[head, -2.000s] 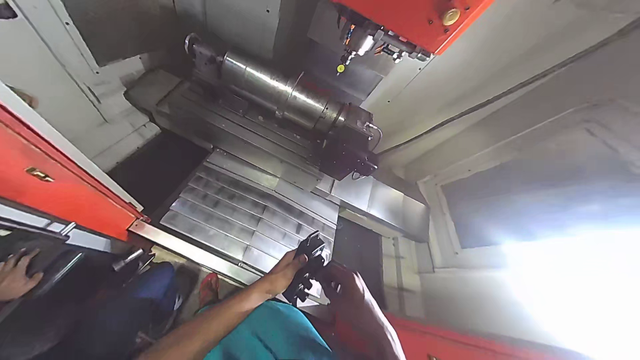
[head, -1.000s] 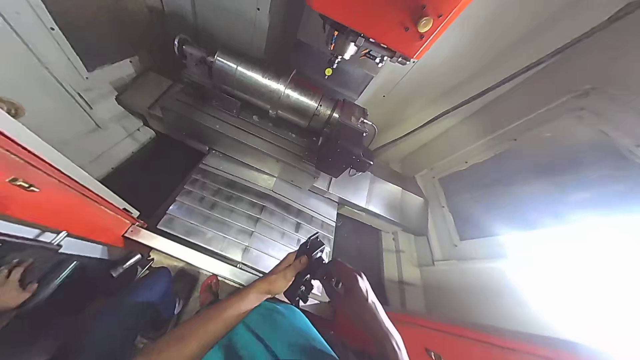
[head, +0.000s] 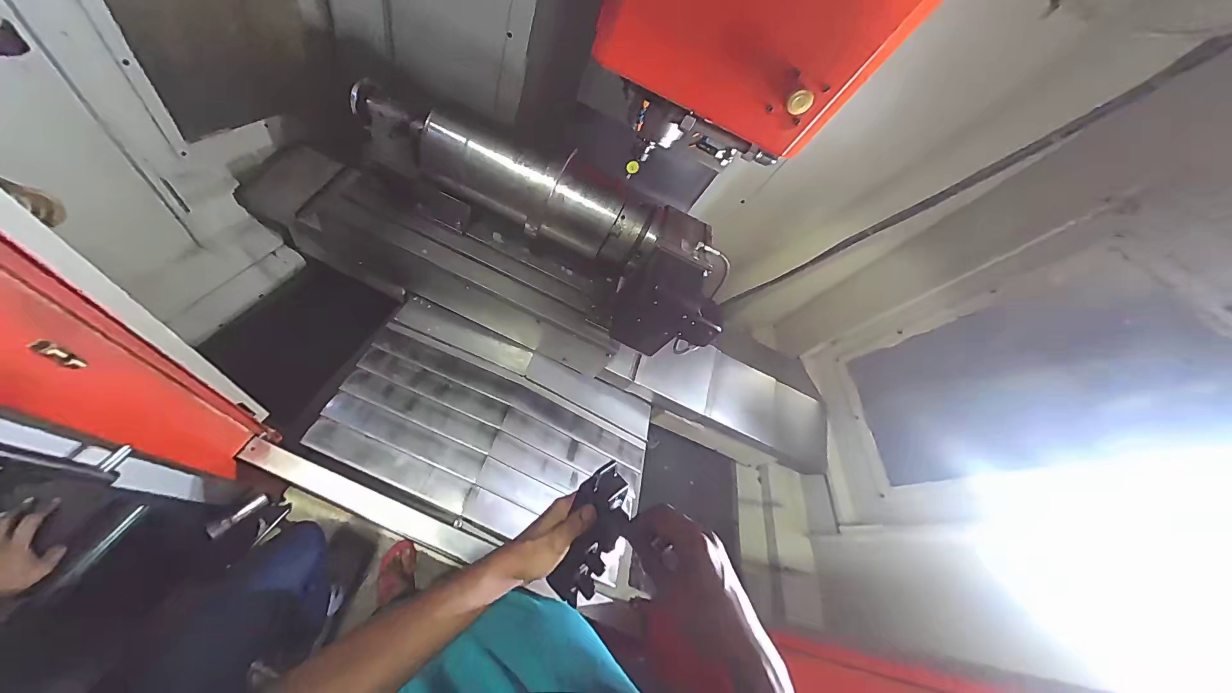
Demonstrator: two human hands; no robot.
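Observation:
My left hand grips a dark, notched metal part low in the middle of the head view, in front of my teal shirt. At the right side of that part is my right hand, its fingers curled and in shadow; whether it holds something small is unclear. Beyond the hands lie the steel slatted way covers of a milling machine. Farther off, a steel cylinder lies horizontally along the machine table, its right end at a dark rotary unit. A dial indicator with a yellow face hangs under the red spindle head.
At the lower left, another person's hand rests by a dark surface near the red machine door. A metal sill crosses in front of my body. A dark cable runs along the right enclosure wall, beside a bright glare.

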